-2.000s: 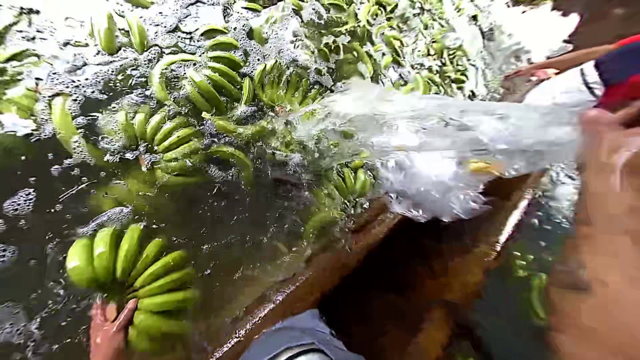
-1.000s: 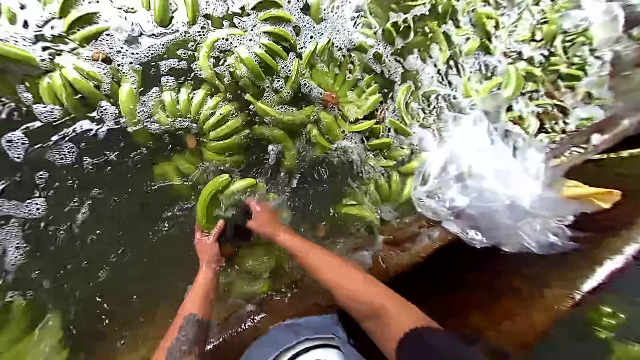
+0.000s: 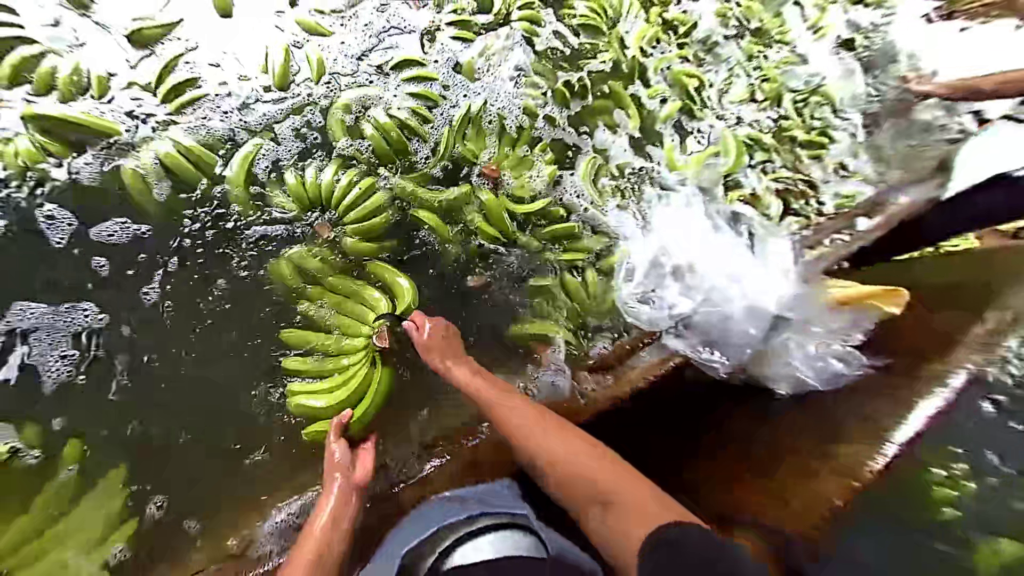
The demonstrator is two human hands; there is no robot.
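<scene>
A large hand of green bananas (image 3: 332, 364) floats in the dark water in front of me, its cut crown facing right. At its lower end my left hand (image 3: 350, 456) touches the banana tips, thumb and fingers apart. My right hand (image 3: 436, 340) is closed on a small curved knife (image 3: 390, 319), whose dark blade lies at the crown. Just above floats another cluster of green bananas (image 3: 344, 200) with a brown cut crown.
Many green banana clusters (image 3: 624, 88) float among foam. Clear plastic bags (image 3: 712, 280) and a yellow piece (image 3: 868, 296) lie over the tank's wet wall (image 3: 616, 392). Another person's arm (image 3: 968, 86) reaches in at upper right. More bananas (image 3: 68, 512) lie lower left.
One second ago both my hands were together at a smaller bunch; now they are apart at a larger cluster, the left at its tips and the right at its crown.
</scene>
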